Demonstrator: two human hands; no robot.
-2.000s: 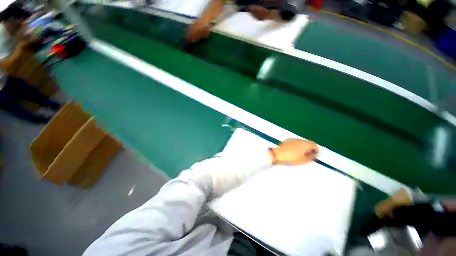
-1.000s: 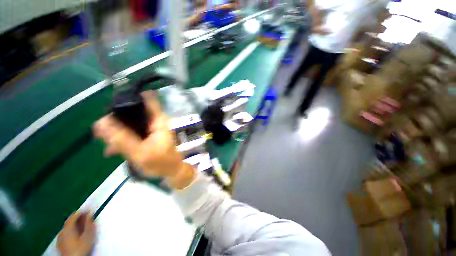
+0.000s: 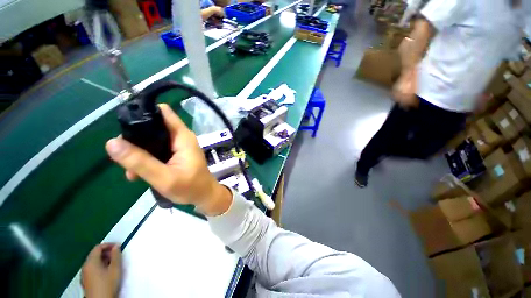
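My right hand (image 3: 180, 166) is wrapped around the black electric screwdriver (image 3: 140, 125), which hangs upright from a metal hook above the bench. Its thick black cable curves over to the right. The driver's lower end shows below my palm; the bit cannot be made out. My left hand (image 3: 102, 270) is at the lower left by the edge of the white work board (image 3: 174, 253), cut off by the frame, its fingers curled; whether it holds anything cannot be told.
Screw feeders (image 3: 271, 125) stand right of the board, with a clear plastic bag (image 3: 212, 113) behind. A yellow-white handled tool (image 3: 263, 195) lies beside them. The green conveyor belt (image 3: 64, 204) runs at left. A person (image 3: 460, 64) walks at right near cartons (image 3: 460, 218).
The view has swung right from the board and belt to the feeders. My right hand has moved from the board's edge to the screwdriver. The person at right is nearer.
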